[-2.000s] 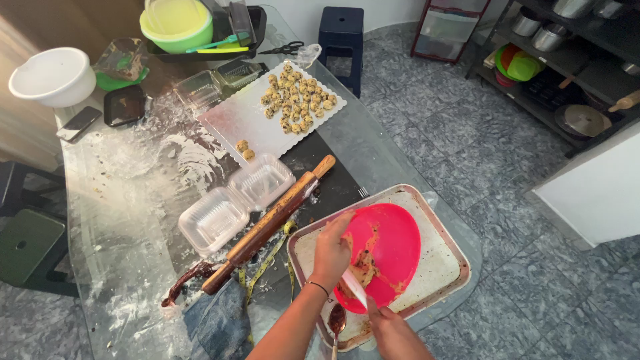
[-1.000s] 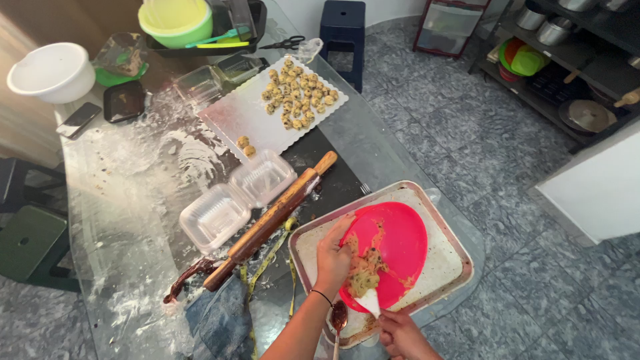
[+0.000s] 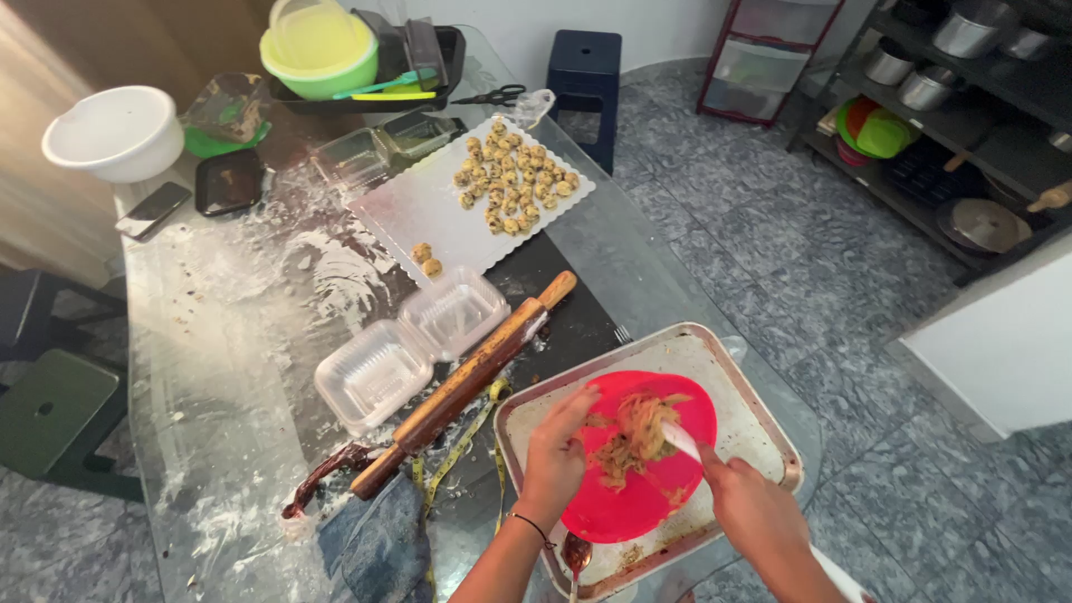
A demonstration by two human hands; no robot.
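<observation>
A red plastic bowl [image 3: 628, 511] rests on a worn metal baking tray [image 3: 770, 410] at the table's corner. My left hand [image 3: 557, 452] grips the bowl's left rim, its fingers reaching up along it. My right hand [image 3: 749, 502] is closed around the handle of a white spatula [image 3: 680, 438], whose blade is buried in the sticky, speckled dough [image 3: 645, 427] inside the bowl. A metal spoon [image 3: 576, 553] with dark residue lies on the tray below my left hand. Many small dough balls [image 3: 511, 180] sit on a white scalloped board [image 3: 469, 234] farther back.
Left of the tray lie a wooden rolling pin [image 3: 469, 377], an open clear plastic container [image 3: 377, 373], a yellow tape measure [image 3: 461, 448] and a blue cloth [image 3: 377, 544]. Flour coats the glass table [image 3: 209, 419]. Bowls, a phone [image 3: 155, 209] and black scissors [image 3: 494, 96] are at the back.
My right hand and the spatula have moved up from the bowl's lower edge. The dough, lower in the bowl a second ago, is gathered higher around the blade.
</observation>
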